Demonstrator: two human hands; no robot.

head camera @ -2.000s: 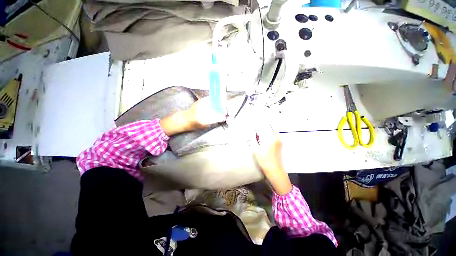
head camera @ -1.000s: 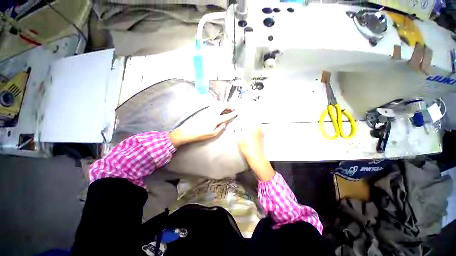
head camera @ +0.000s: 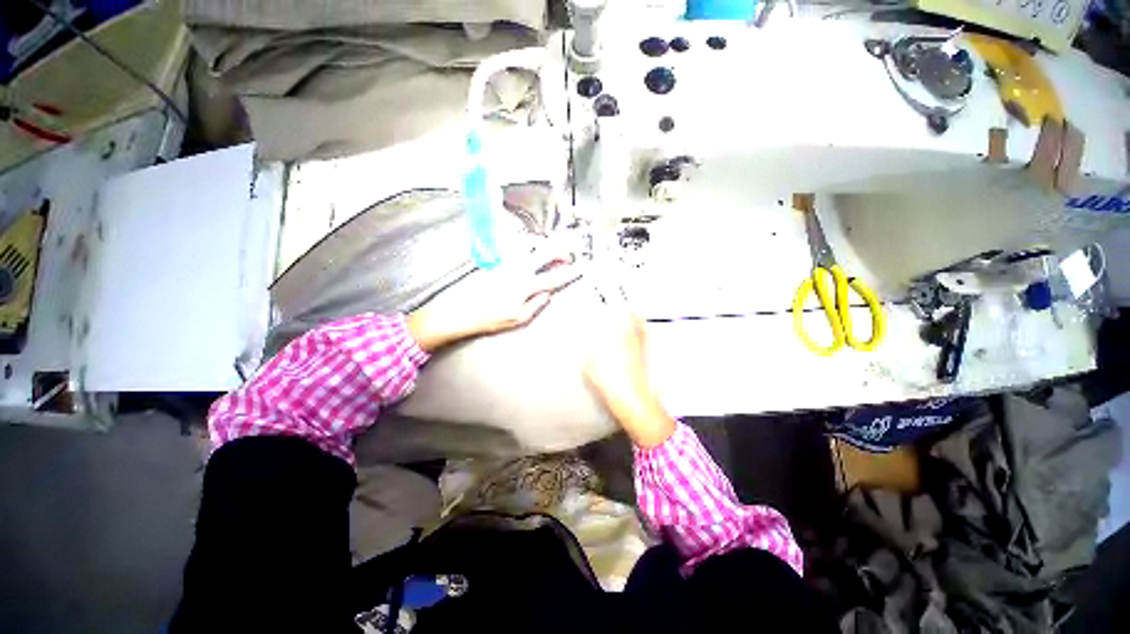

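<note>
The taupe garment piece (head camera: 496, 384) lies over the machine bed and hangs over its front edge. My left hand (head camera: 496, 301) rests on the cloth, its fingertips just left of and below the needle area. My right hand (head camera: 620, 365) lies on the cloth's right side; its fingers are washed out by glare, so their grip is hidden. The presser foot area (head camera: 585, 238) is bright and blurred beyond my fingertips. The white sewing machine (head camera: 768, 124) stands over the bed. A light-blue strip (head camera: 480, 204) hangs left of the needle, over the cloth.
Yellow-handled scissors (head camera: 839, 303) lie right of the needle. A small black tool (head camera: 952, 341) lies farther right. A white board (head camera: 174, 273) is at the left. Folded cloth (head camera: 359, 81) lies beyond the bed, and a dark cloth heap (head camera: 979, 520) is at lower right.
Since two seconds ago, the view has shifted and the cloth is spread flatter. My left hand has turned flatter on the cloth. The last second shows only small movement of the hands and cloth.
</note>
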